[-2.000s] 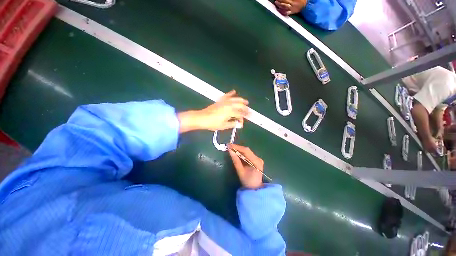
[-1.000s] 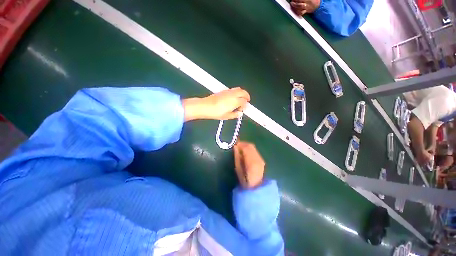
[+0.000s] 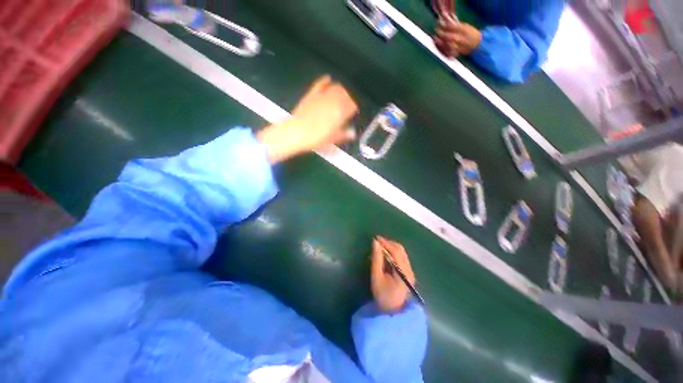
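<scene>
My left hand (image 3: 318,116) is blurred over the pale metal rail, with a small white spot at its fingertips; whether it holds anything cannot be told. A white oval frame with a blue-silver end (image 3: 383,132) lies on the green surface just right of it, apparently not touching it. My right hand (image 3: 391,275) is shut on a thin dark pointed tool (image 3: 402,277), held like a pen low over the near green strip.
A pink-red tray (image 3: 49,71) is at far left. More oval frames (image 3: 470,191) lie along the strip beyond the rail (image 3: 389,196), some at upper left. A person's hands (image 3: 455,37) are opposite. A grey metal bar (image 3: 621,146) crosses at right.
My left hand has moved up and over the rail; the frame it held below the rail now appears beyond it. My right hand has moved down and right in view. The view has shifted.
</scene>
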